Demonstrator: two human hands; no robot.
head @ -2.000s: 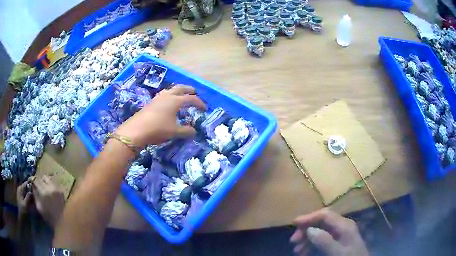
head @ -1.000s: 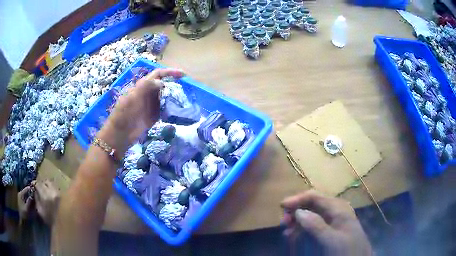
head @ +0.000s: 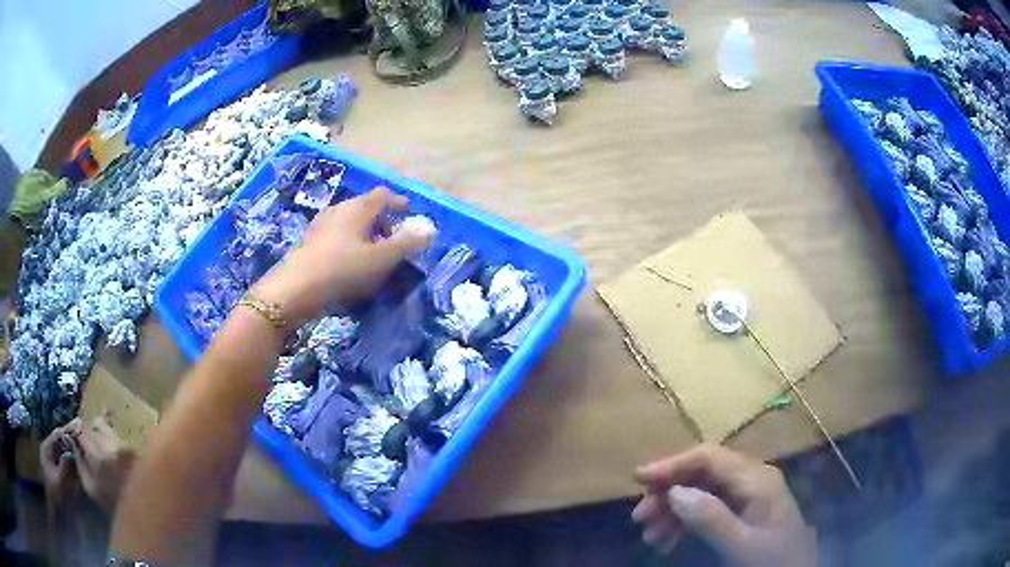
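Note:
My left hand (head: 360,244) is over the middle of the near blue plastic tray (head: 487,388). Its thumb and fingers are around an assembled ornament (head: 414,230), of which a white ruffled part shows; the rest is hidden by the hand. Several assembled ornaments, white, violet and dark, lie in the tray's near half. Purple base pieces (head: 260,222) lie in its far-left part. My right hand (head: 725,504) is at the table's near edge below the cardboard sheet (head: 764,266), fingers curled and apart, with nothing visible in it.
A round glue dish (head: 727,311) and a thin stick (head: 800,401) are on the cardboard. Loose white pieces (head: 100,255) are heaped at left. Another person's hands (head: 89,454) are at lower left. A squeeze bottle (head: 735,55), grey-green parts (head: 576,44) and a right tray (head: 941,222) surround the work area.
My left hand lifted an ornament at the tray's far side, then came back down and right over the tray's middle. My right hand stays near the table edge. The view has shifted slightly.

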